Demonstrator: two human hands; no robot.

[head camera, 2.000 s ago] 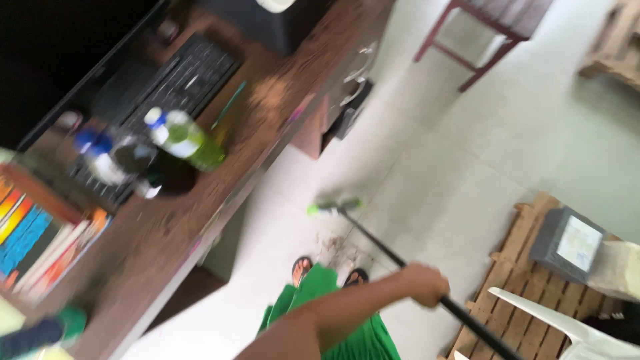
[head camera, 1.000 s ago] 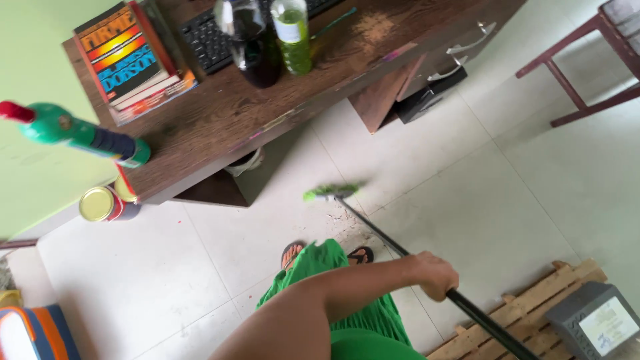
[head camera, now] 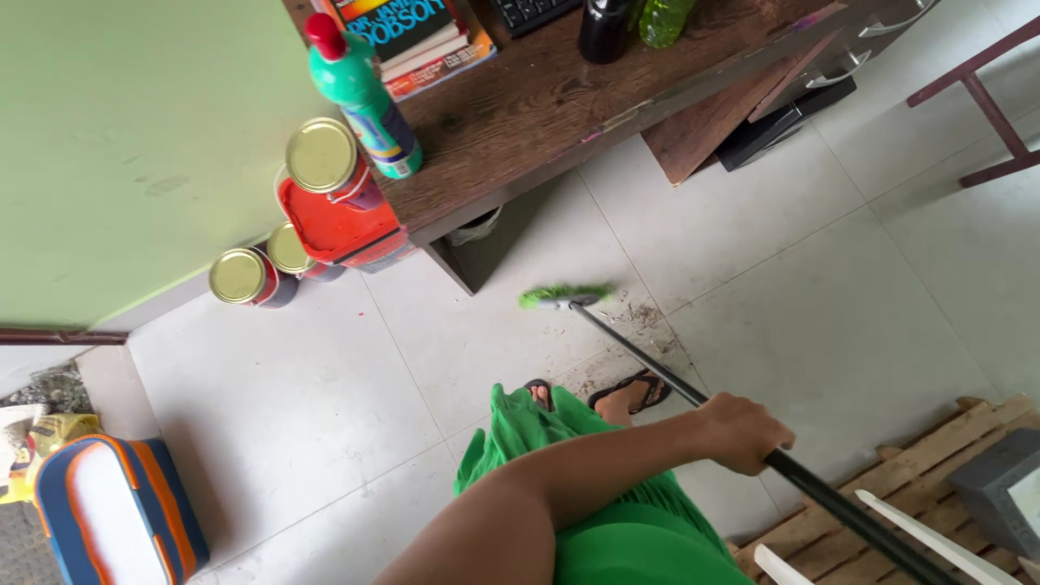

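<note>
My left hand [head camera: 743,435] is closed around the dark pole of a broom [head camera: 646,357], my forearm crossing over my green clothing. At the far end of the pole, the broom's green bristles [head camera: 566,294] rest on the pale tiled floor. Loose dirt [head camera: 642,315] lies scattered right of the bristles and down towards my sandalled feet [head camera: 634,396]. The pole runs on past my hand to the lower right edge. My right hand is not in view.
A wooden desk [head camera: 504,134] stands ahead, with a green bottle [head camera: 366,114] at its corner. Paint cans [head camera: 321,154] and a red-lidded bucket [head camera: 341,219] sit by the wall. A blue-orange basket [head camera: 175,504] is lower left, a wooden pallet [head camera: 902,496] lower right, a chair [head camera: 987,106] upper right.
The view has swung left, bringing the paint cans, the red-lidded bucket and more of the basket into sight. My left hand keeps hold of the pole. The dirt now shows to the right of the bristles.
</note>
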